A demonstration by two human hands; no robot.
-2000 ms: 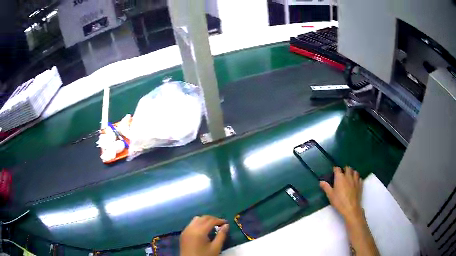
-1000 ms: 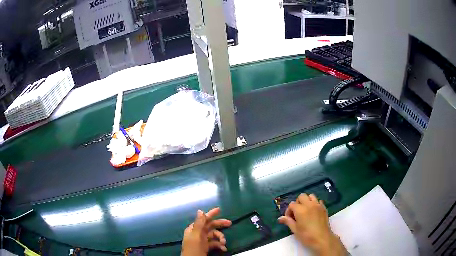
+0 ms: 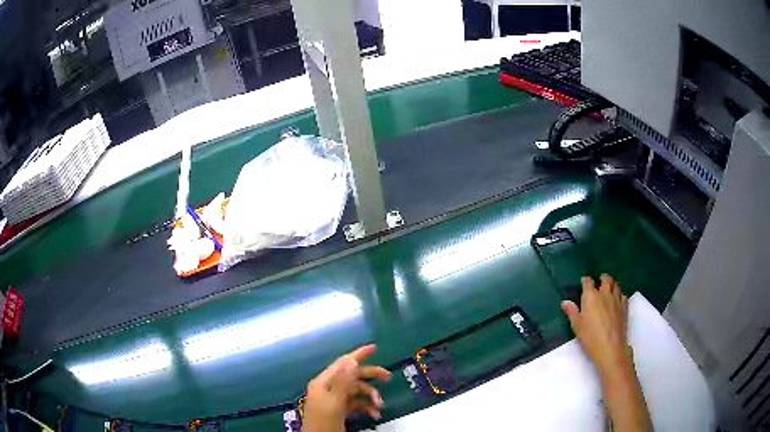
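Note:
A thin black phone middle frame (image 3: 481, 350) with orange-gold edging lies on the green surface, between my hands. Another black frame (image 3: 553, 239) stretches away from my right hand, its far end towards the machine. My right hand (image 3: 601, 325) is at this frame's near end, thumb and fingertips at its dark part; whether it grips or only touches is hard to tell. My left hand (image 3: 346, 392) is left of the middle frame, fingers apart and empty, cut off by the lower edge. More frames (image 3: 198, 424) lie in a row at the lower left, partly cut off.
White foam sheet (image 3: 667, 371) under my right forearm. Dark belt (image 3: 456, 164) beyond the green surface (image 3: 279, 380). Grey post (image 3: 359, 143), clear bag (image 3: 291, 202) and orange tray (image 3: 198, 263) beyond. White trays (image 3: 55, 173) left; grey machine (image 3: 718, 253) and drag chain (image 3: 570, 126) right.
Since one second ago my right hand has moved right and is at a different frame there. The view has shifted. My left hand stays low with its fingers spread.

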